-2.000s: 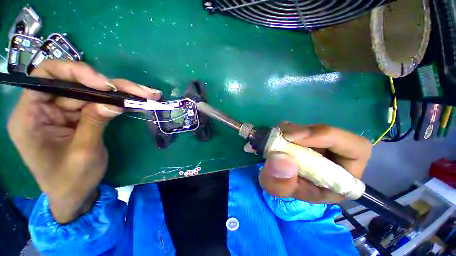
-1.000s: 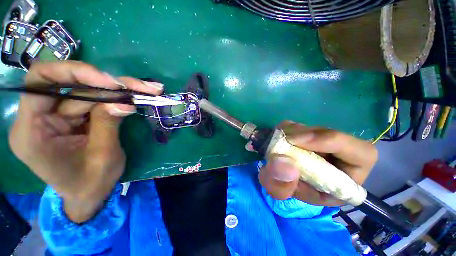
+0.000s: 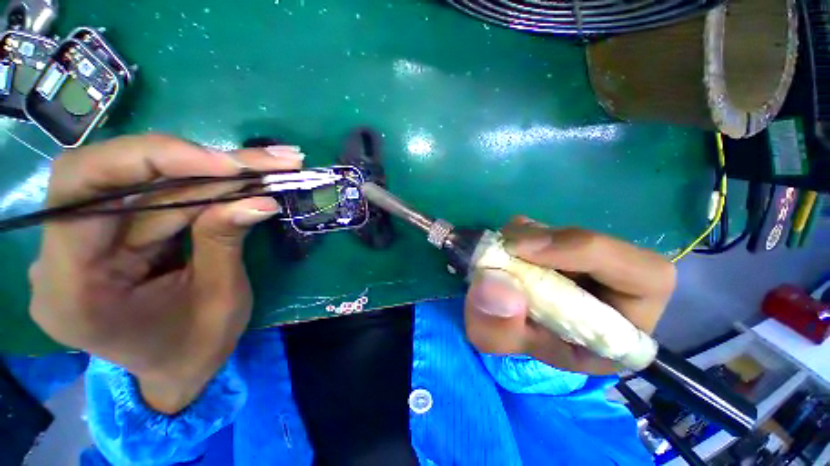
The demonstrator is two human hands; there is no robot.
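Observation:
My left hand (image 3: 150, 264) holds dark tweezers (image 3: 182, 185), whose pale silver tips reach over the upper part of a small housing. The housing (image 3: 314, 215) has a rounded-square silver rim and a green patch inside. It sits in a dark holding fixture (image 3: 369, 150) on the green mat. My right hand (image 3: 582, 291) holds a soldering iron (image 3: 564, 309) with a cream wrapped handle. Its tip is at the housing's upper right corner, close to the tweezer tips. Whether it touches the wires inside is too small to tell.
Two overlapping housings (image 3: 77, 86) lie at the upper left, beside a grey metal piece (image 3: 32, 14). Small pale-pink bits (image 3: 348, 306) lie at the mat's front edge. A fan guard (image 3: 582, 16), a brown round pot (image 3: 751, 68) and a yellow cable (image 3: 719, 209) are at the right.
My left hand has moved right and slightly down, and the tweezers' rear end now tilts lower with the shanks visibly apart. The iron's tip stays near the same corner. The view has shifted slightly.

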